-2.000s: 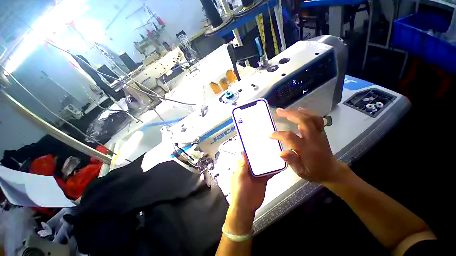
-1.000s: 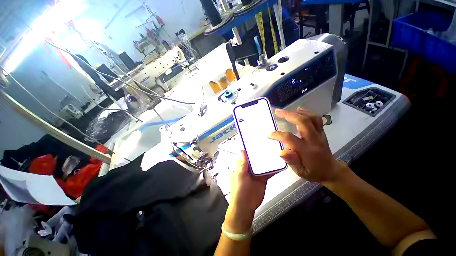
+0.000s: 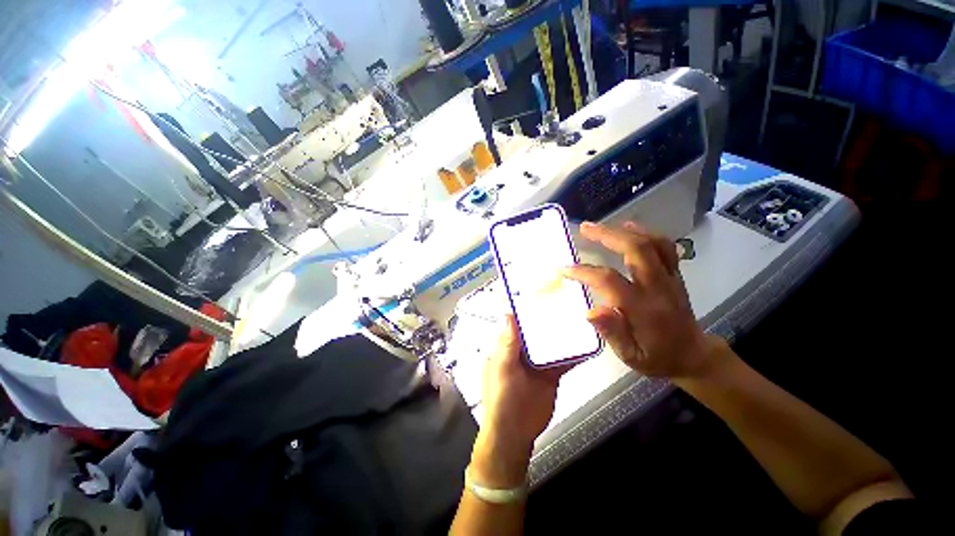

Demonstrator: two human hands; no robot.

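Observation:
A smartphone (image 3: pixel 542 288) with a bright white screen is upright and slightly tilted in my left hand (image 3: pixel 517 393), in front of the sewing machine. My left hand grips its lower part and wears a pale band at the wrist. My right hand (image 3: pixel 647 304) is at the phone's right side, fingers apart, holding nothing. Its index fingertip is over the screen; whether it touches cannot be told. A black garment piece (image 3: pixel 314 440) lies left of my left hand, its upper edge near the needle area (image 3: pixel 424 340).
The white sewing machine (image 3: pixel 639 120) stands behind the phone on a white table with a ruler-marked edge (image 3: pixel 597 424). A parts tray (image 3: pixel 777 211) is at right. A white paper (image 3: pixel 73 396) and red cloth (image 3: pixel 168 377) are at left. A blue crate (image 3: pixel 890 79) is upper right.
The phone screen now shows a faint yellowish patch in its middle, and the small dark mark near its upper left is gone. My right fingers have shifted slightly. My left hand stays in place.

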